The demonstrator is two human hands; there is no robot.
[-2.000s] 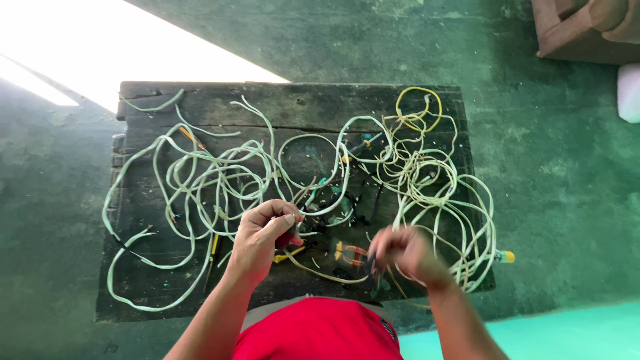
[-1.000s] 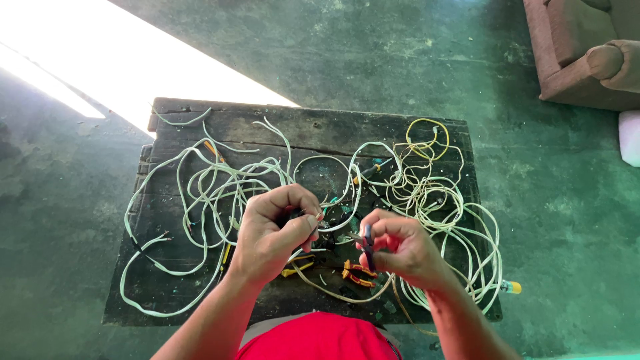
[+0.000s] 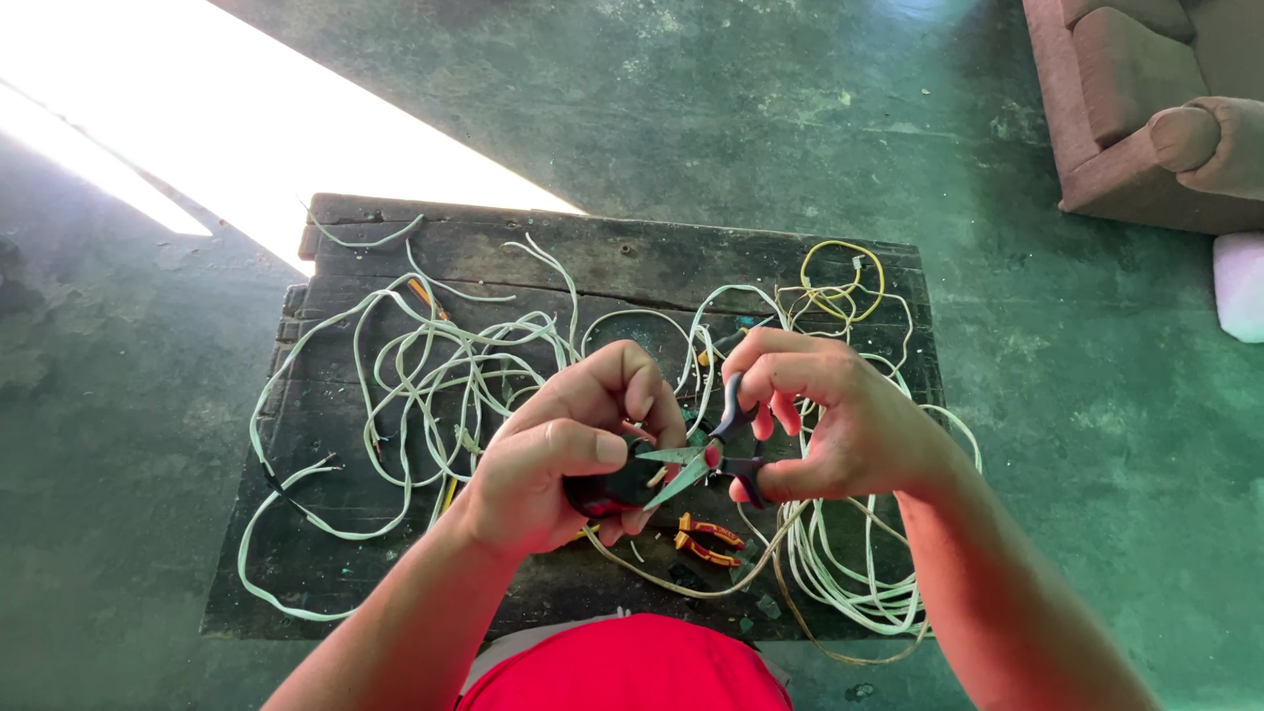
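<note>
My left hand is closed around a dark rounded object, perhaps a roll of tape, and a short pale wire end shows by its fingers. In my right hand are scissors with dark handles, their blades apart and pointing left, right at the object in my left hand. Fingers hide part of what the left hand holds. Below the hands, red and yellow pliers lie on the dark wooden table.
Loops of white cable cover the table's left side, and more coiled cable lies at the right. A yellow cable curls near the back right corner. A brown sofa stands on the floor at the upper right.
The scissors in my right hand have come up to the object in my left hand, with their blades now spread. Two seconds ago the right hand was lower and farther away.
</note>
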